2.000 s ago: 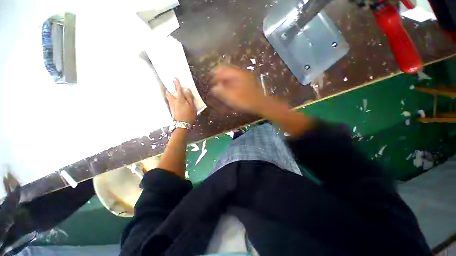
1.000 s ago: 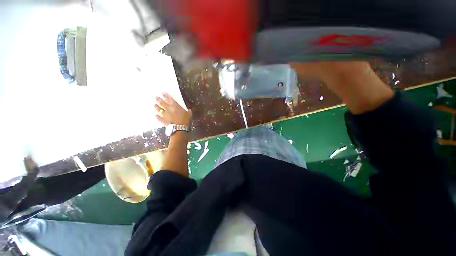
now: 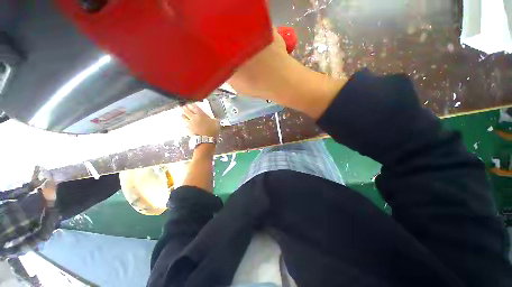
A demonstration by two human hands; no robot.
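The cutting machine's red-and-black motor body (image 3: 185, 39) fills the upper left and hides much of the white fabric lay (image 3: 151, 134). My right hand (image 3: 261, 70) is closed around the machine's red handle (image 3: 288, 39); its fingers are partly hidden. The silver-grey base plate (image 3: 244, 109) shows below this hand, close to the table's front edge and just right of my left hand. My left hand (image 3: 201, 120) lies palm down on the lay's edge, fingers partly hidden by the motor. The knife is hidden.
The worn dark-brown table (image 3: 393, 73) runs rightwards, with white pieces (image 3: 487, 28) at the far right. A cream bucket (image 3: 143, 188) stands on the green floor under the front edge. Another person's hand (image 3: 49, 190) and checked sleeve show at the left. A white strip (image 3: 91, 170) sits at the table edge.
My right hand has taken the machine's handle. The machine and base plate have moved left to the lay beside my left hand, which turned flat and stayed near the lay's edge.
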